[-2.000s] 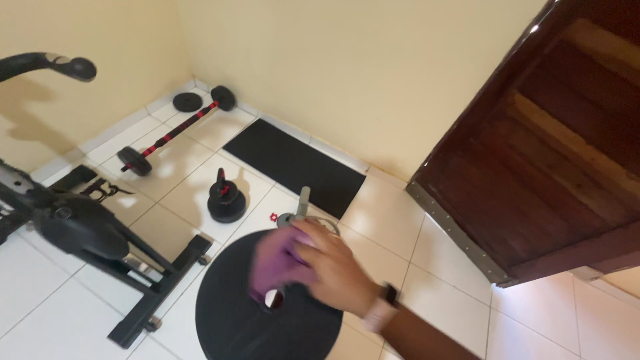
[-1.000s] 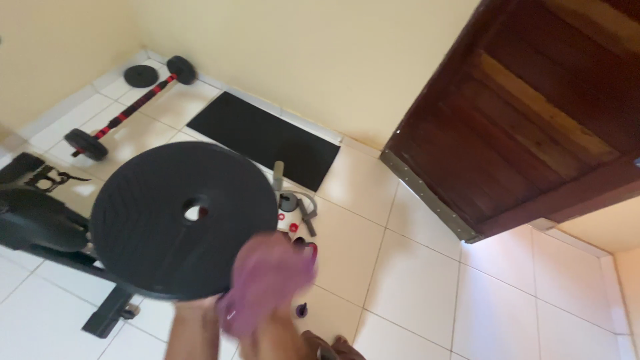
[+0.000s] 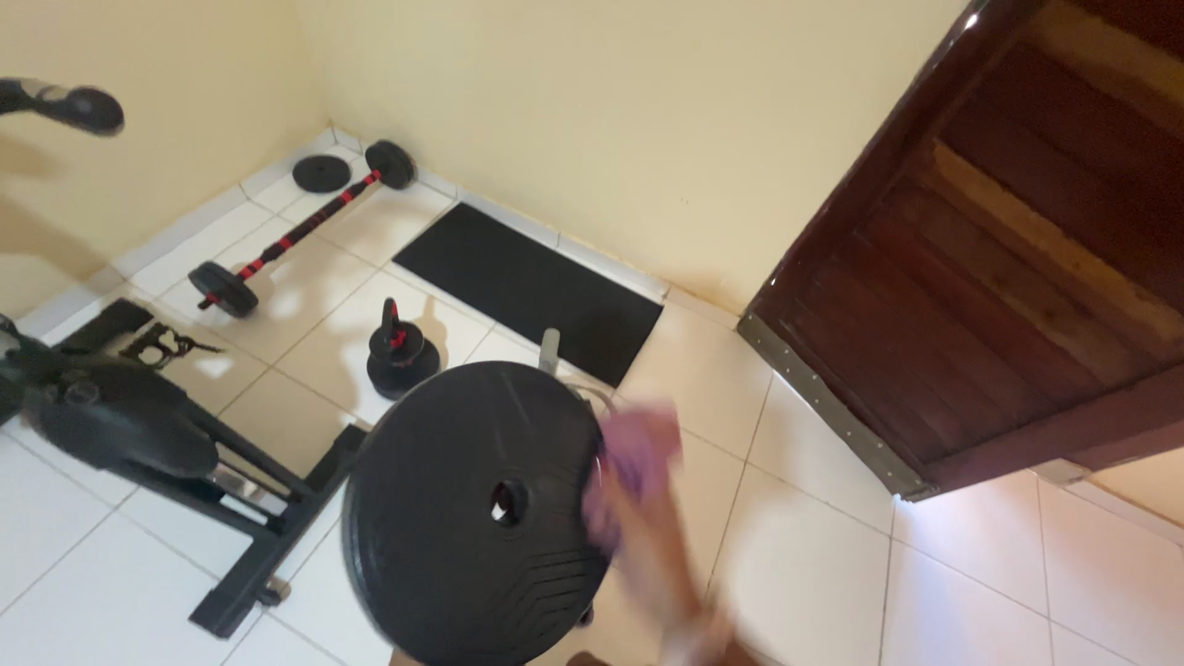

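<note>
A round black weight plate (image 3: 435, 518) with a center hole is held up, tilted, in the lower middle of the view. My right hand (image 3: 638, 518), blurred, grips a purple cloth (image 3: 643, 453) against the plate's right edge. Of my left hand only a sliver of skin shows at the bottom edge below the plate, whose underside is hidden; its grip cannot be made out.
An exercise bike frame (image 3: 268, 527) stands at left. Beyond are a kettlebell-style weight (image 3: 402, 361), a red and black barbell (image 3: 310, 222), a small plate (image 3: 321, 173) and a black mat (image 3: 536, 287). A wooden door (image 3: 999, 250) is at right.
The purple cloth in my right hand has moved from over the plate's hole two seconds ago, by way of its lower edge, to its right edge. The plate has changed its tilt.
</note>
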